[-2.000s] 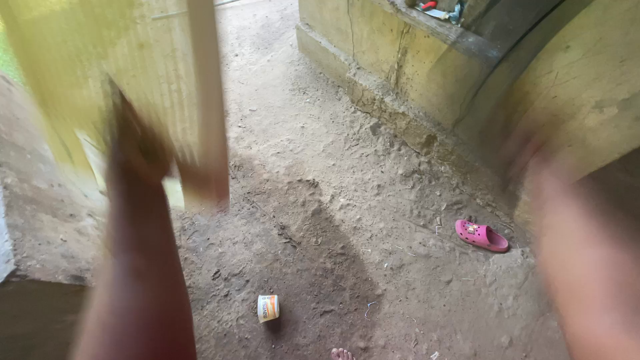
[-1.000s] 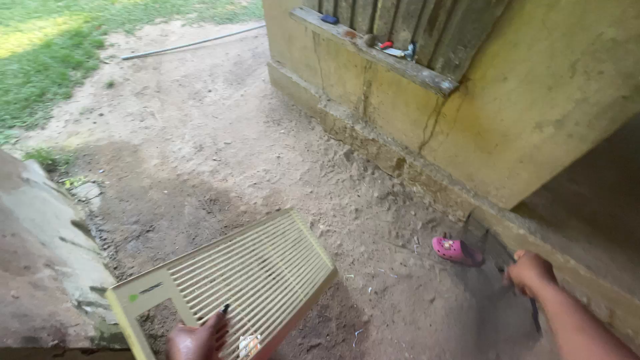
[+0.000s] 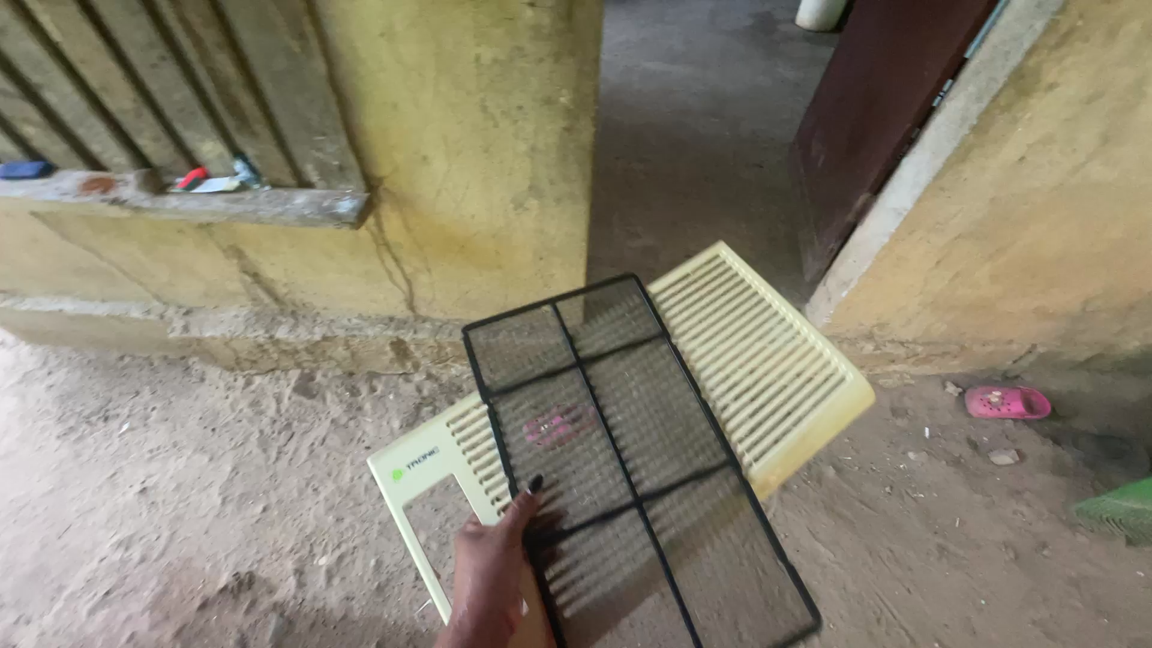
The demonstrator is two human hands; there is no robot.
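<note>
My left hand holds a cream plastic louvred grille, likely an air conditioner's front panel, together with a black-framed mesh filter. The filter lies across the grille's front, its long side running at an angle to the panel, and my thumb rests near its left edge. A rectangular opening shows at the grille's left end, beside a maker's mark. My right hand is out of view.
Pink clogs lie on the dirt floor, one at right and one seen through the mesh. A yellow wall with a cluttered window ledge stands ahead. Beside it is a doorway with a dark red door. Something green and bristly lies far right.
The black filter, in my right hand one second ago, is now against the grille in my left hand. My right hand has left the view. The view has swung right toward the doorway.
</note>
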